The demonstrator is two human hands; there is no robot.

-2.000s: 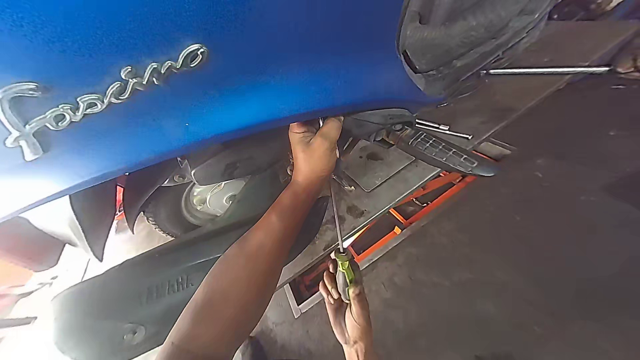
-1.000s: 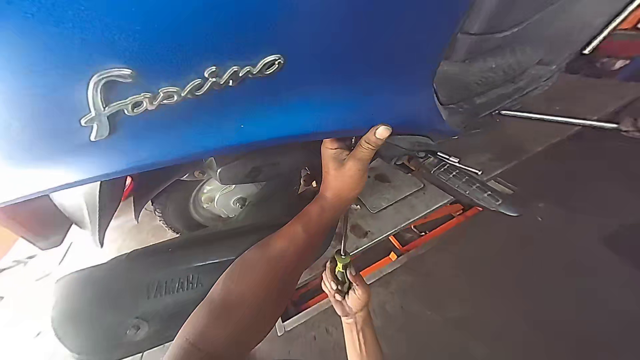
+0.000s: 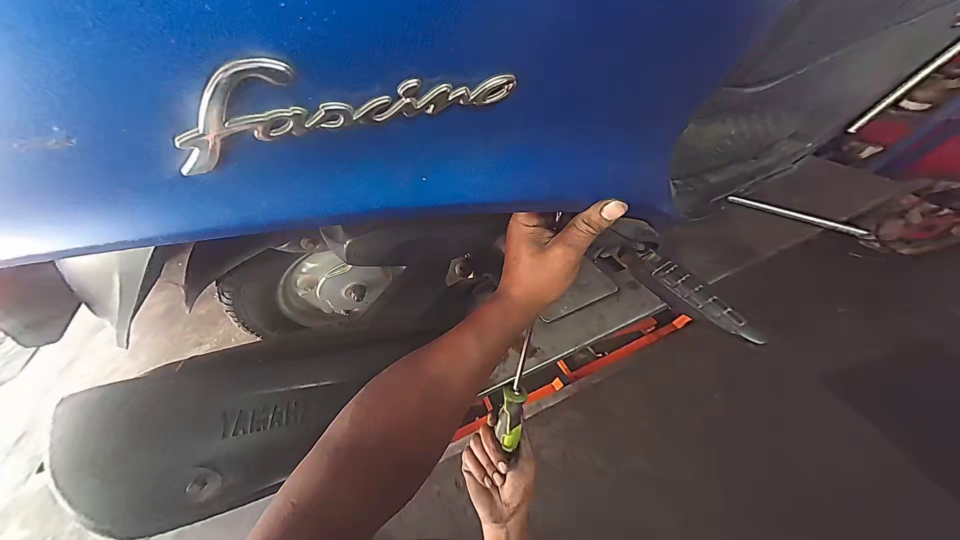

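Observation:
A blue scooter body panel (image 3: 585,142) with a chrome "Fascino" emblem (image 3: 345,112) fills the upper view. My left hand (image 3: 544,259) is at its lower edge, thumb against the outer face and fingers curled up behind, where they are hidden. Below, my right hand (image 3: 499,472) holds the green and black handle of a screwdriver (image 3: 511,424). Its shaft points up behind my left wrist; the tip is out of sight. A bolt on a bracket (image 3: 463,268) shows left of my left hand.
A black Yamaha-marked muffler cover (image 3: 180,427) and the wheel (image 3: 337,289) lie at lower left. A black footrest (image 3: 697,300) juts out at right, above an orange-barred platform (image 3: 630,352). Another person's hand (image 3: 915,225) is by a metal rod (image 3: 802,216) at far right.
My left thumb, under the panel's edge two seconds ago, now lies on its outer face. My right hand still holds the screwdriver below. The view has shifted closer to the panel.

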